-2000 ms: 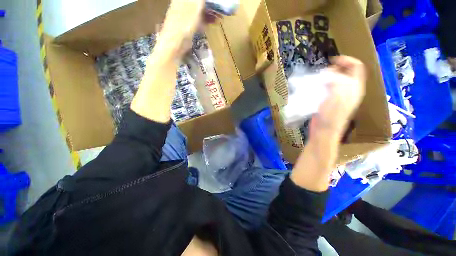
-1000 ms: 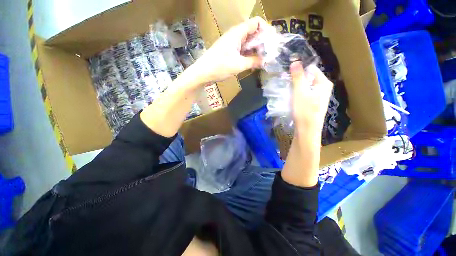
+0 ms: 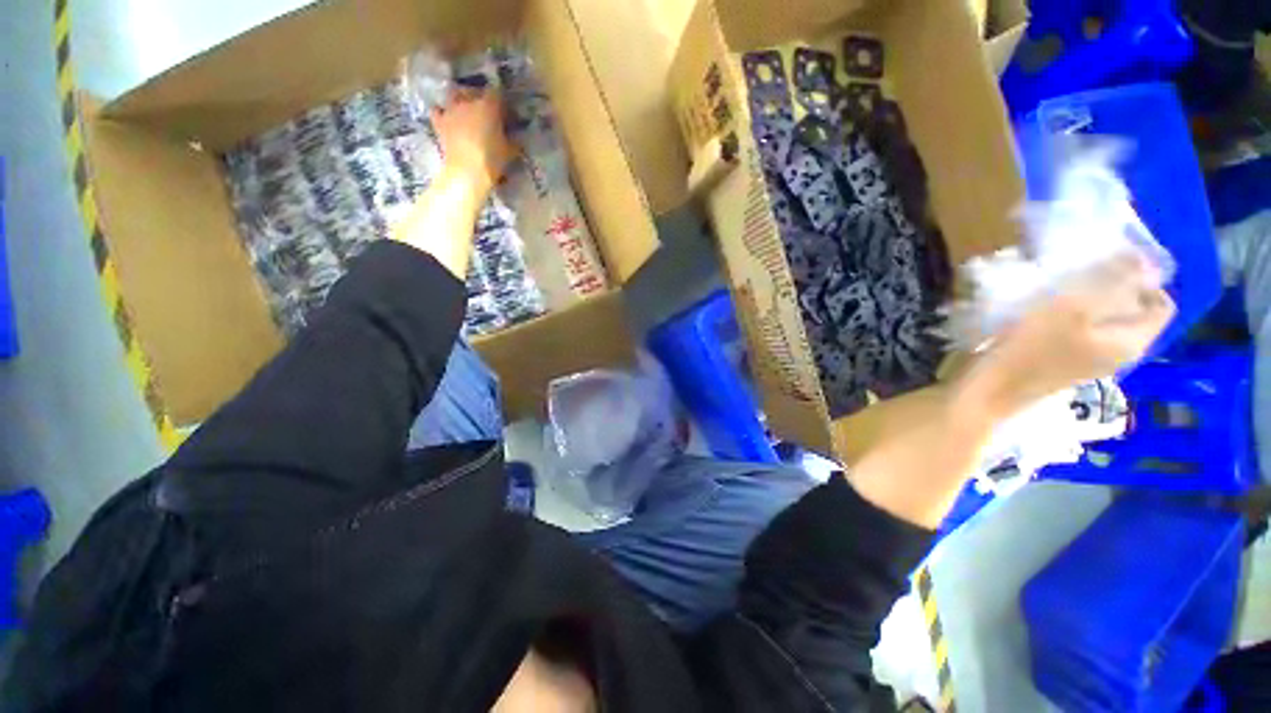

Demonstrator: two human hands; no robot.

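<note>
My left hand (image 3: pixel 471 132) reaches into the left carton (image 3: pixel 165 265), over rows of bagged parts (image 3: pixel 328 181); its fingertips are partly hidden, so I cannot tell whether it holds one. My right hand (image 3: pixel 1087 320) is blurred, past the right wall of the right carton (image 3: pixel 764 272), holding whitish crinkled poly bags (image 3: pixel 1080 209). Loose black parts (image 3: pixel 850 209) lie heaped in the right carton, some showing round openings. A clear plastic liner bag (image 3: pixel 606 425) lies between my knees.
A blue bin (image 3: pixel 1164 153) stands at the far right, partly behind my right hand. White pieces (image 3: pixel 1038 432) lie beside the right carton. Blue plastic stools (image 3: pixel 1185 418) stand right. A red-printed panel (image 3: pixel 569 244) shows in the left carton. Yellow-black tape (image 3: pixel 105 279) runs along the floor at left.
My hands have moved apart from over the right carton: my left into the left carton, my right outward to the right with the whitish bags. The loose black parts are more exposed.
</note>
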